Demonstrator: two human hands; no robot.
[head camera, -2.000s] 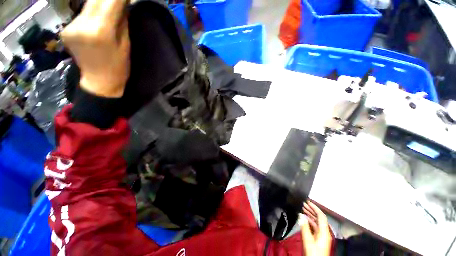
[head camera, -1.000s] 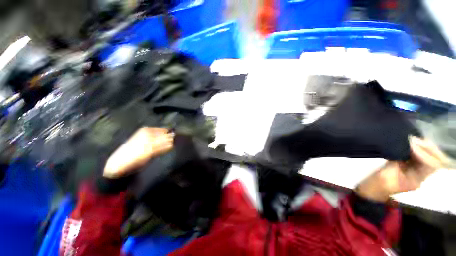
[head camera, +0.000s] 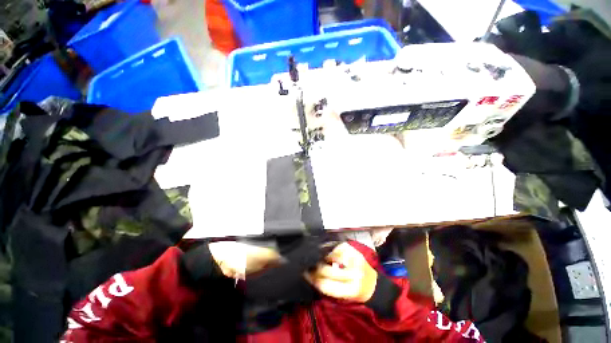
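Observation:
A black cut panel with a camouflage strip (head camera: 285, 194) lies on the white table, its upper end under the needle area of the sewing machine (head camera: 435, 87), its lower end over the front edge. My left hand (head camera: 244, 258) and my right hand (head camera: 343, 271) are close together below that edge, near my lap. Both hold dark fabric (head camera: 278, 285) between them. My left hand is blurred, and the fingertips are partly hidden by the cloth.
A pile of black and camouflage pieces (head camera: 87, 174) covers the table's left side. Blue crates (head camera: 144, 77) stand behind. An open cardboard box (head camera: 544, 285) with dark fabric is below the table at right. More dark fabric (head camera: 553, 134) lies beyond the machine's right end.
The view has swung right. My left hand has come from the pile to my lap. My right hand has moved down from above the table with black fabric and is now beside my left.

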